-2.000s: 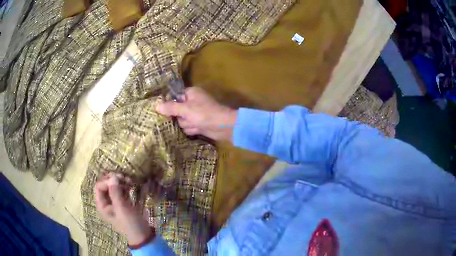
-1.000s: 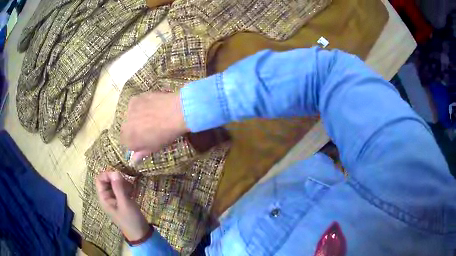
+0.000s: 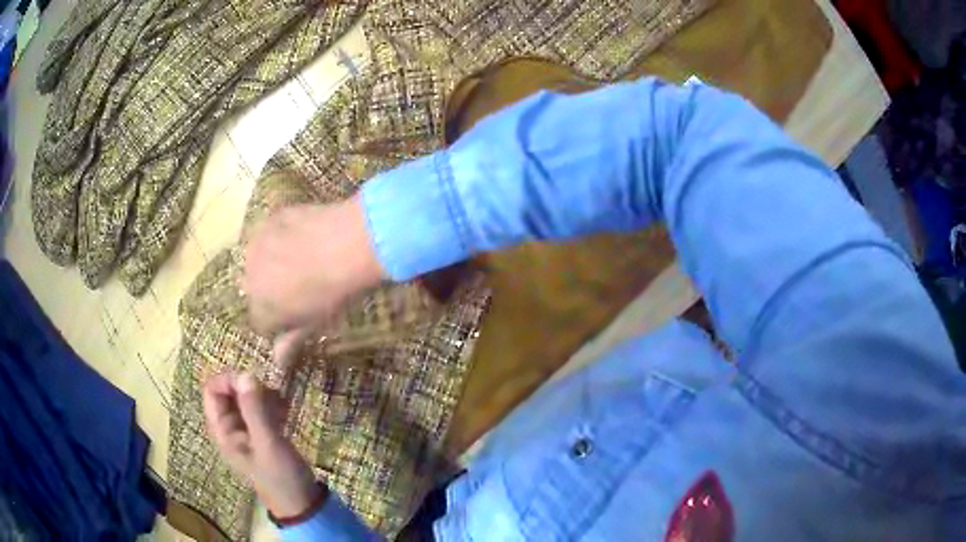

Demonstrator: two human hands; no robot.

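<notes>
A yellow-brown tweed jacket (image 3: 350,408) lies on the table, with its mustard lining (image 3: 577,302) turned up on the right. My right hand (image 3: 307,265) is a blurred fist over the bunched tweed. The small metal snips seen in it earlier are hidden now. My left hand (image 3: 249,423) is just below and left, over the lower tweed, with thumb and finger pinched together. Whether it pinches a thread or cloth edge cannot be told. My right sleeve covers part of the lining.
Another heaped tweed garment (image 3: 138,138) lies at the upper left on the pale plywood table (image 3: 159,318), which bears pen marks. A navy cloth pile (image 3: 64,423) is at the lower left. Dark cloth and a red item (image 3: 884,42) are beyond the table's right corner.
My right hand has moved from the lining's edge down and left over the tweed, close to my left hand. The view has shifted, and my left hand has stayed nearly in place.
</notes>
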